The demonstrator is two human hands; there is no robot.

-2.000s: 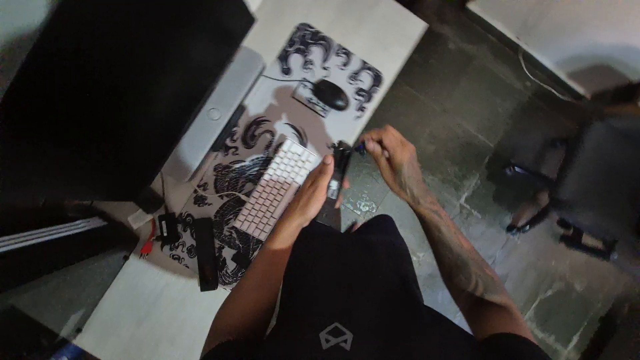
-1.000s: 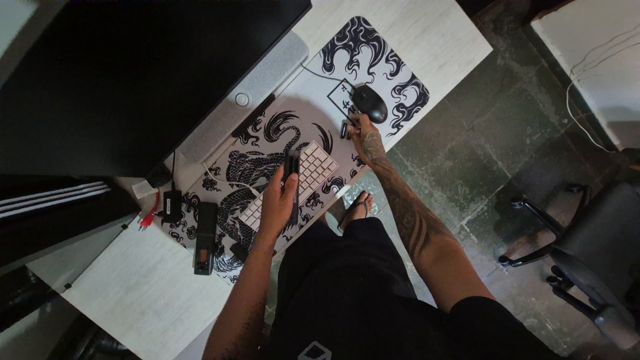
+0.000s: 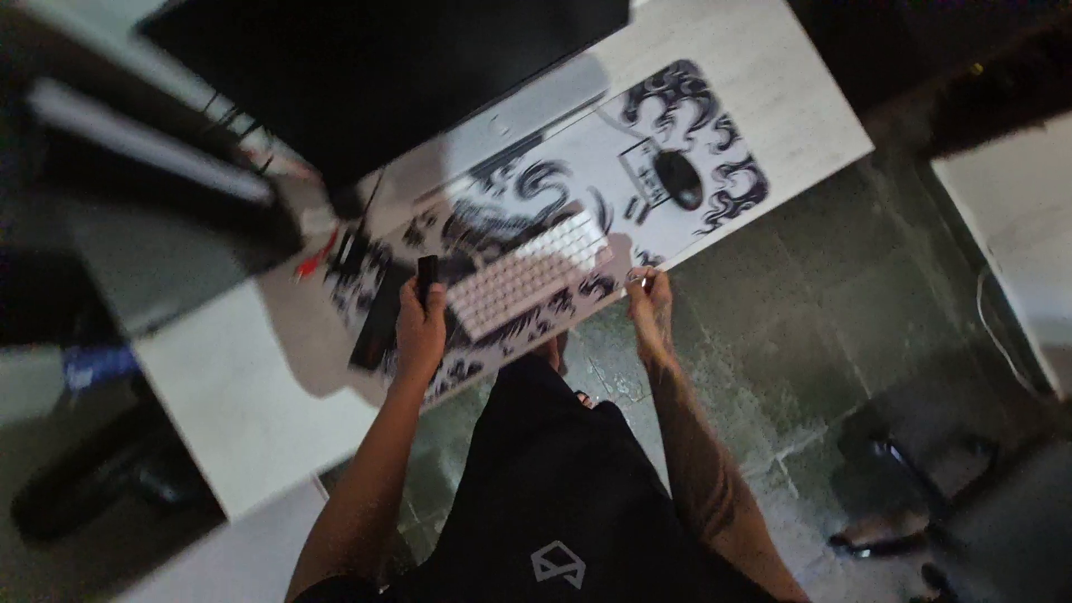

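My left hand (image 3: 421, 331) grips a small black object (image 3: 428, 272), its kind unclear, just left of a white keyboard (image 3: 532, 276). At the front edge of the patterned desk mat (image 3: 578, 180), my right hand (image 3: 651, 293) has its fingertips pinched together; a small bright spot shows there, too blurred to tell what it is. A black computer mouse (image 3: 678, 179) lies on the mat at the right, with two small dark pieces (image 3: 636, 208) beside it. Close to my left hand, a long black case or holder (image 3: 377, 322) rests on the mat.
A dark monitor (image 3: 377, 67) stands behind a grey soundbar-like unit (image 3: 519, 117). Red connectors or cable ends (image 3: 316, 255) lie at the mat's left. A white table (image 3: 1022, 209) stands across the tiled floor, with a dark chair (image 3: 946, 519) at lower right.
My right hand has moved away from beside the mouse to the mat's front edge. My left hand, over the keyboard a second ago, is now left of it with the black object. The view has turned.
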